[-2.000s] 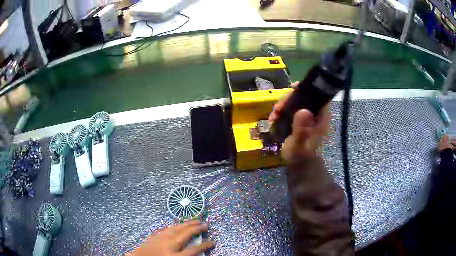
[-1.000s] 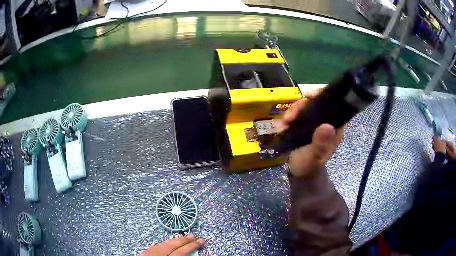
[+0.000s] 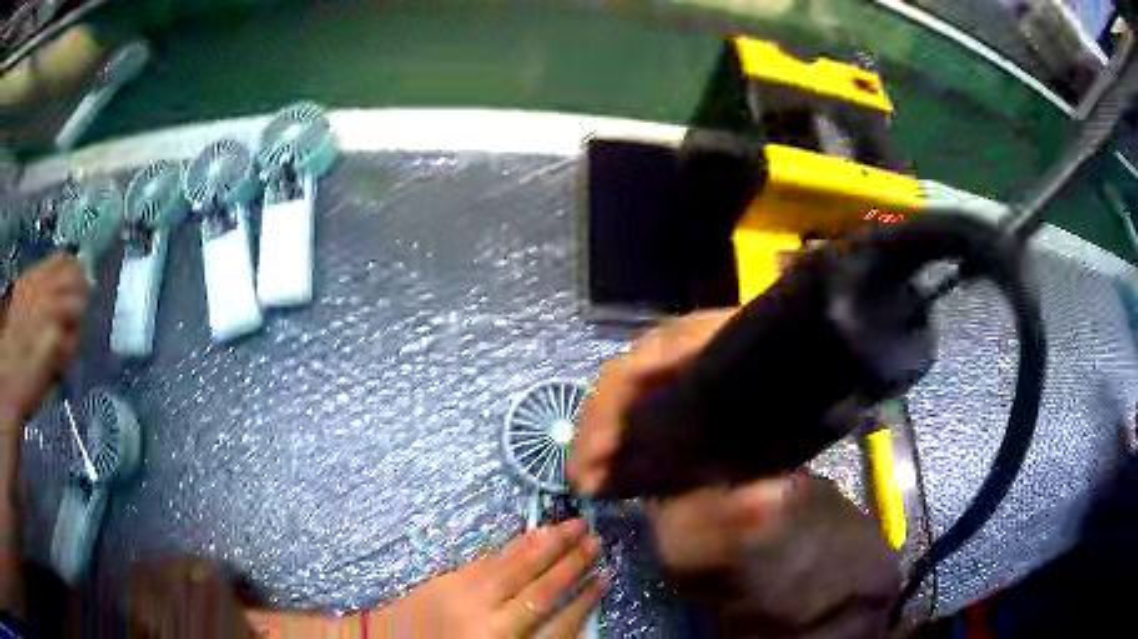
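A pale blue-green handheld fan (image 3: 537, 437) lies in front of me, its slatted round head partly covered by my right hand. My left hand (image 3: 518, 587) rests on the fan's handle, fingers spread over it. My right hand (image 3: 637, 387) grips the thick black electric screwdriver (image 3: 761, 375), held tilted over the fan's neck. The driver's tip is hidden behind my right hand, so I cannot tell whether it touches the fan. The black cord (image 3: 1026, 375) loops down at the right.
The yellow screw feeder (image 3: 824, 175) stands behind the driver, a black smartphone (image 3: 630, 225) left of it. Several fans (image 3: 228, 281) lie at left, where another person's hand (image 3: 44, 318) reaches in. A yellow-handled tool (image 3: 886, 487) lies right. The green conveyor (image 3: 499, 63) runs behind.
My right hand has brought the driver from the feeder down and left to the fan. The view has shifted left and down. Another person's hand has appeared at left.
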